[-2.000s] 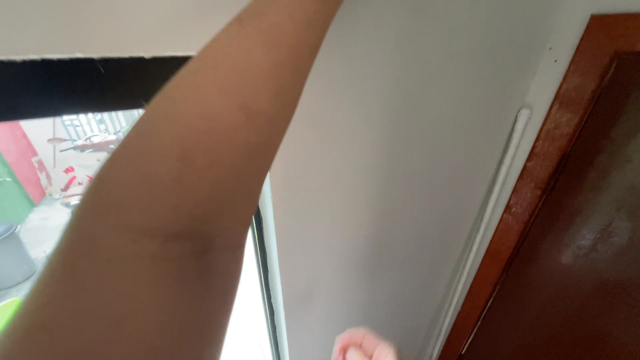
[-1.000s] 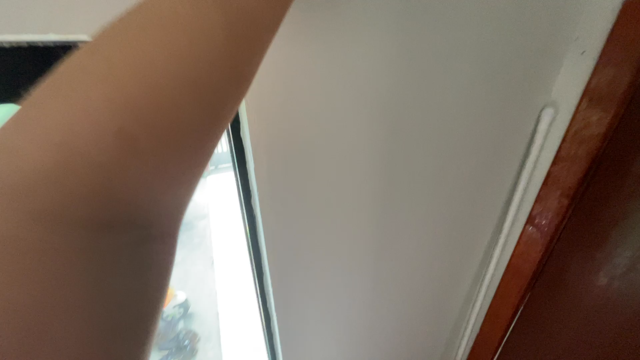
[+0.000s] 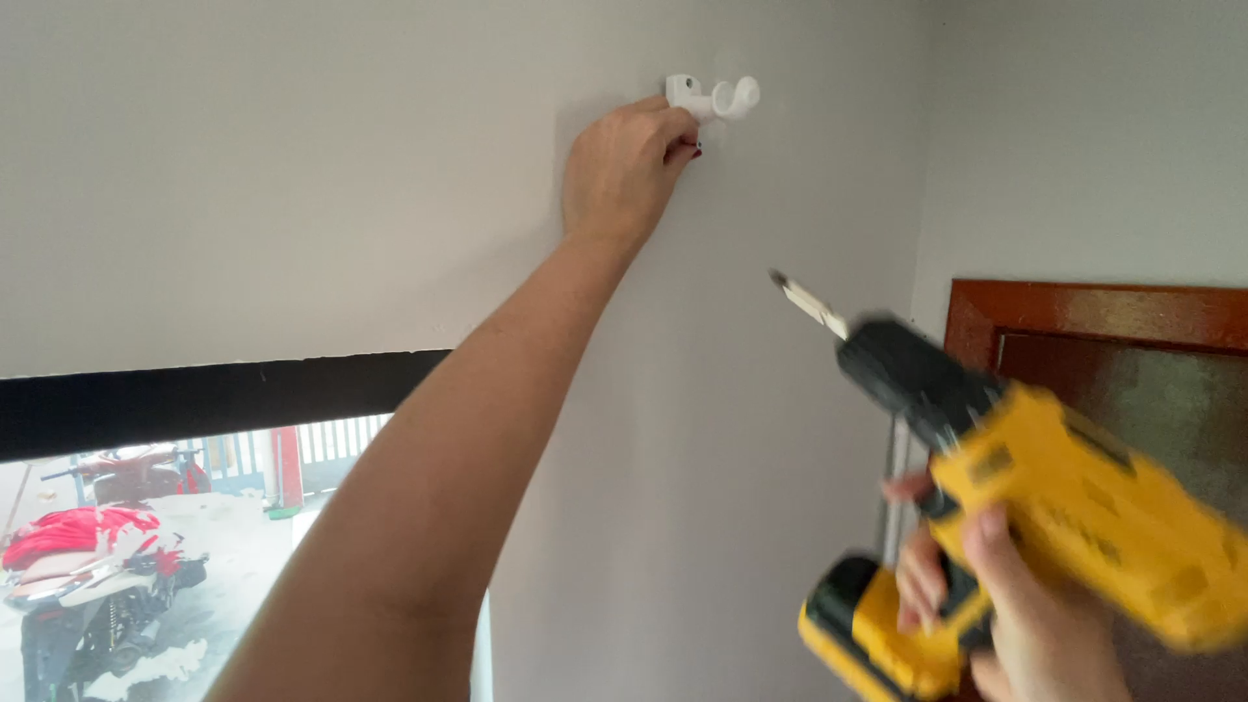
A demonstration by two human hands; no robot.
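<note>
High on the grey wall, a white curtain rod bracket (image 3: 717, 100) with open cradles is held against the surface by my left hand (image 3: 624, 171). My left fingertips pinch its lower part, and a screw hole shows in the upper end of its base. My right hand (image 3: 1024, 604) grips a yellow and black cordless drill (image 3: 1082, 507), slightly blurred. A screwdriver bit (image 3: 807, 302) sticks out of the black chuck and points up and left toward the bracket, apart from it. Whether a screw sits on the bit's dark tip I cannot tell.
A window with a black frame (image 3: 224, 395) lies at the lower left; motorcycles (image 3: 107, 575) and a fence stand outside. On the right, a reddish-brown wooden door frame (image 3: 1092, 310) is behind the drill, near the wall corner.
The view has swung up to the wall. The bracket, my left hand and the drill in my right hand now show; earlier frames showed mainly my left forearm and, at first, some fingers low down.
</note>
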